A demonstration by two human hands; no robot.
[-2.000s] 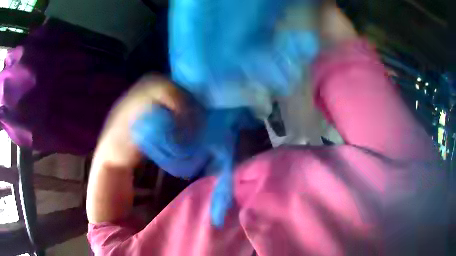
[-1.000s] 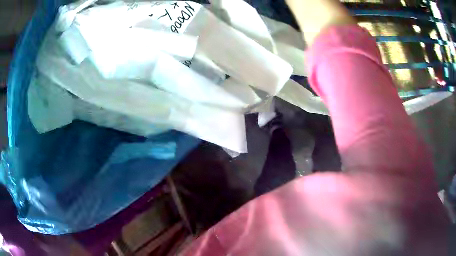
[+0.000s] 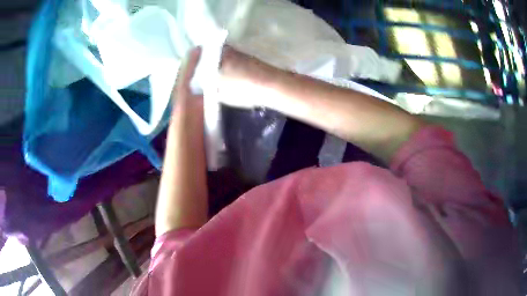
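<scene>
White plastic bags (image 3: 289, 32), thin and crumpled, spread across the top centre. My left hand (image 3: 193, 60) and my right hand (image 3: 231, 66) are close together among them, blurred, with fingers partly hidden. Both hold white plastic, and a white strip hangs down between the forearms. The blue plastic sack (image 3: 75, 127) lies open at the left with white plastic in its mouth. Clear film (image 3: 254, 139) hangs below my right forearm.
Purple cloth (image 3: 34, 202) lies under and beside the blue sack at the left. Wooden legs or bars (image 3: 118, 240) show at the lower left. A blue barred lattice (image 3: 427, 52) is at the upper right, with a white plastic piece near its lower edge.
My left hand has come into view, and my right hand has moved left to meet it in the white plastic. The white plastic has shifted and the sack's rim hangs differently.
</scene>
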